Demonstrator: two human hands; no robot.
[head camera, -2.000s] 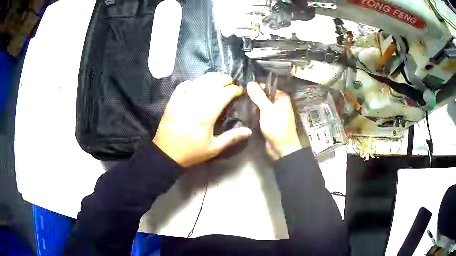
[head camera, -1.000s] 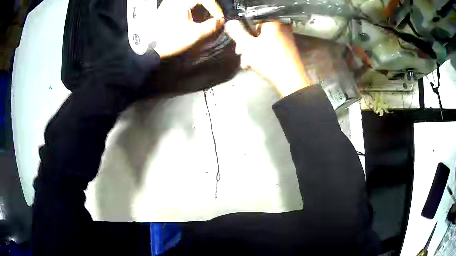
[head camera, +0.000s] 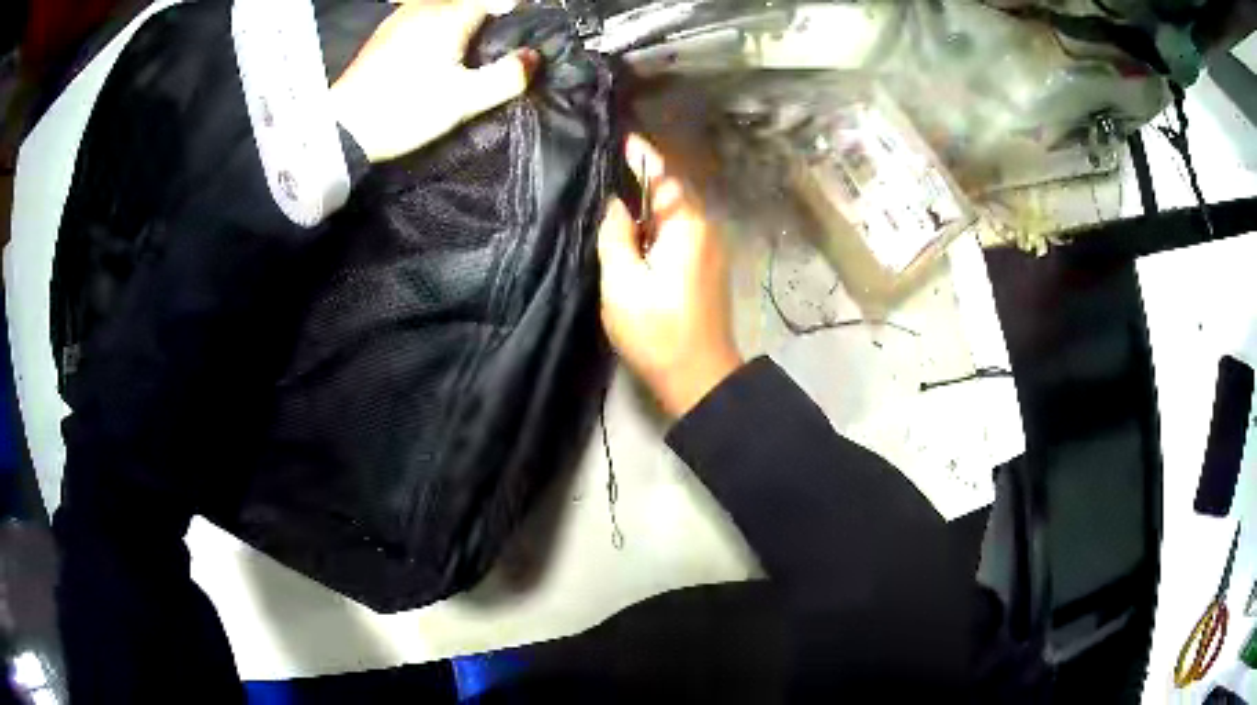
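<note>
The black bag body (head camera: 400, 331), with a mesh-textured panel, lies across the left and middle of the white table. My left hand (head camera: 421, 83) grips the bag's gathered upper edge near the top of the view. My right hand (head camera: 662, 269) is at the bag's right edge, with its fingers curled around a small metal tool, which looks like thread snips (head camera: 642, 207). Most of the tool is hidden in the palm. The machine's needle is out of view.
The white lamp head (head camera: 292, 124) hangs over the bag and my left sleeve. A clear label packet (head camera: 889, 193) lies right of my right hand. Loose threads (head camera: 827, 325) lie on the table (head camera: 676, 503). Scissors (head camera: 1203, 640) lie on the side table at far right.
The bag has shifted and turned, and now spreads further toward me. My left hand has moved left. My right hand has moved down to the bag's right edge. The machine head has left the view.
</note>
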